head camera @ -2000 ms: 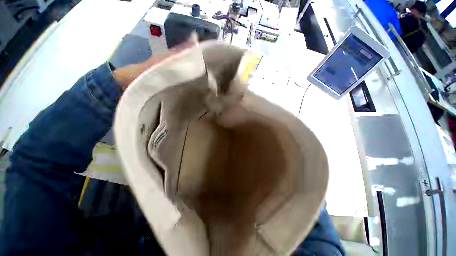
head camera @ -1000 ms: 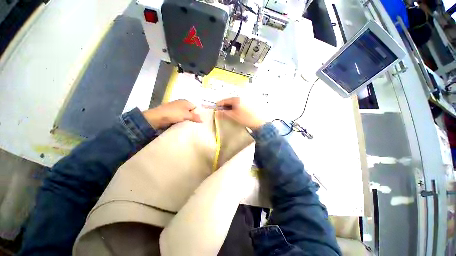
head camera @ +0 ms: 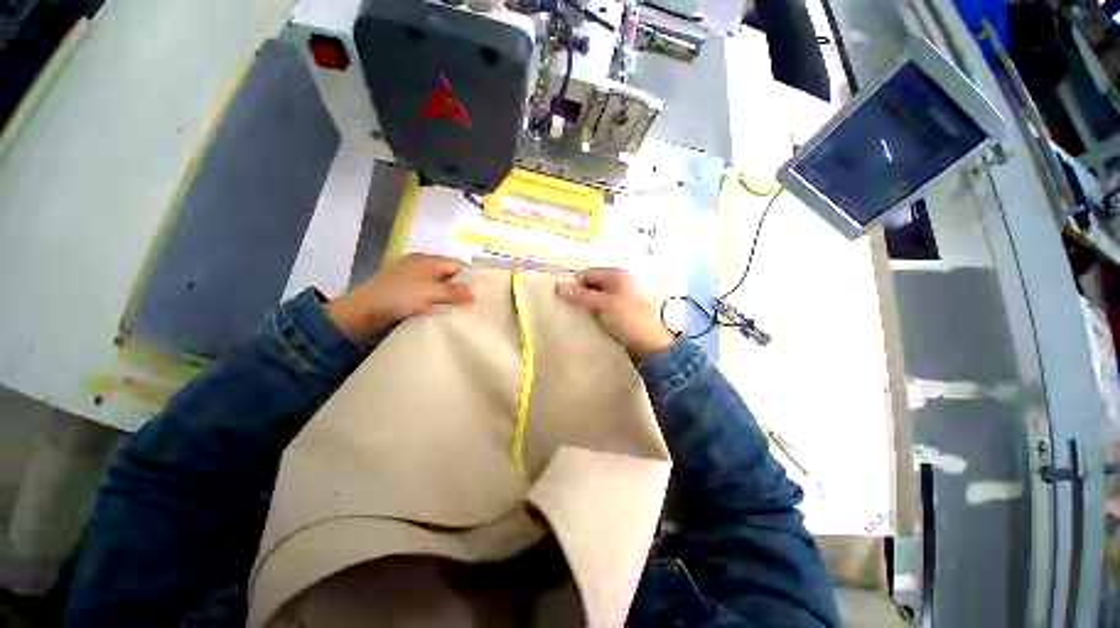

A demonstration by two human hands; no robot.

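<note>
The beige tube-shaped workpiece (head camera: 405,405) lies on the table and hangs over its front edge, with its dark opening towards me. A yellow seam tape (head camera: 527,368) runs down its middle. My left hand (head camera: 408,294) lies on its far left corner, fingers on the edge. My right hand (head camera: 618,307) holds its far right edge, with thumb and fingers at the corner. The far edge sits just in front of the yellow-edged work-holding frame (head camera: 544,206), below the sewing machine head (head camera: 445,92).
A control screen (head camera: 893,137) stands at the right, with a thin black cable (head camera: 706,321) coiled below it. A grey bed plate (head camera: 240,202) lies at the left. A thin tool (head camera: 786,449) lies on the table at the right.
The workpiece was turned from its open side to lie on the table. Since one second ago, my hands have moved apart along its far edge, and the yellow tape shows more fully.
</note>
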